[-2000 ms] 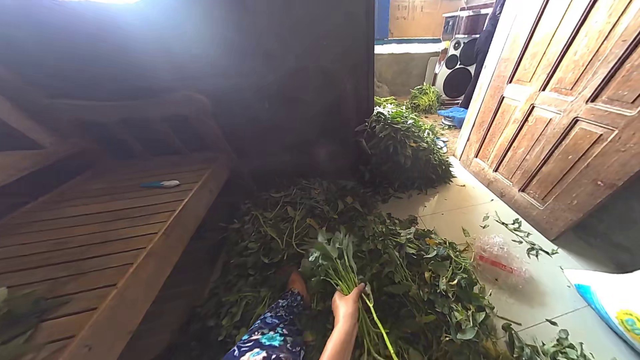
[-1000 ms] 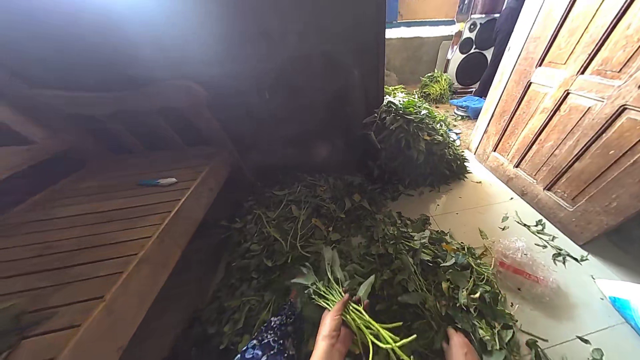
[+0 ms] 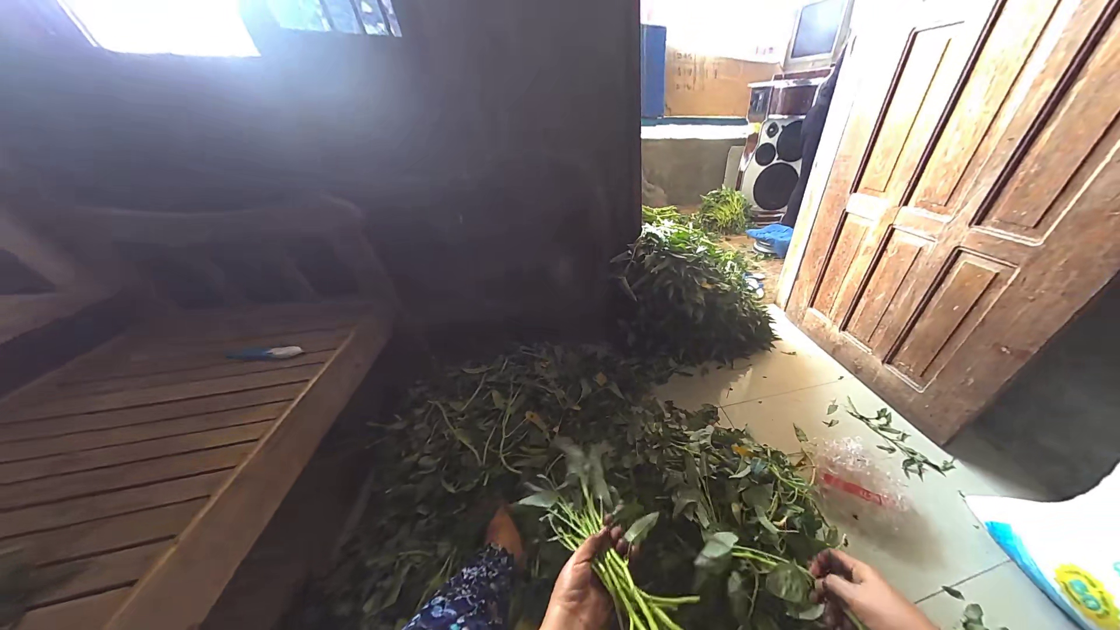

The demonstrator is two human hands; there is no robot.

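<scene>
A bunch of leafy green stems (image 3: 623, 584) is held in my left hand (image 3: 584, 588), its leaves pointing away from me and its cut ends toward the lower right. To the right, my right hand (image 3: 862, 591) pinches a single leafy stem (image 3: 759, 556) between thumb and fingers, over the edge of the heap. Beneath and beyond both hands lies a wide heap of loose leafy greens (image 3: 516, 411) on the tiled floor.
A wooden slatted bench (image 3: 157, 420) stands left, with a blue and white object (image 3: 265, 353) on it. Bundled greens (image 3: 691, 297) are piled by the doorway. At right are a wooden door (image 3: 954, 201), a clear plastic bag (image 3: 862, 490) and a white printed sack (image 3: 1063, 542).
Two seconds ago only my left hand showed, holding the bunch. My right hand came into view after that and now has a stem between its fingers.
</scene>
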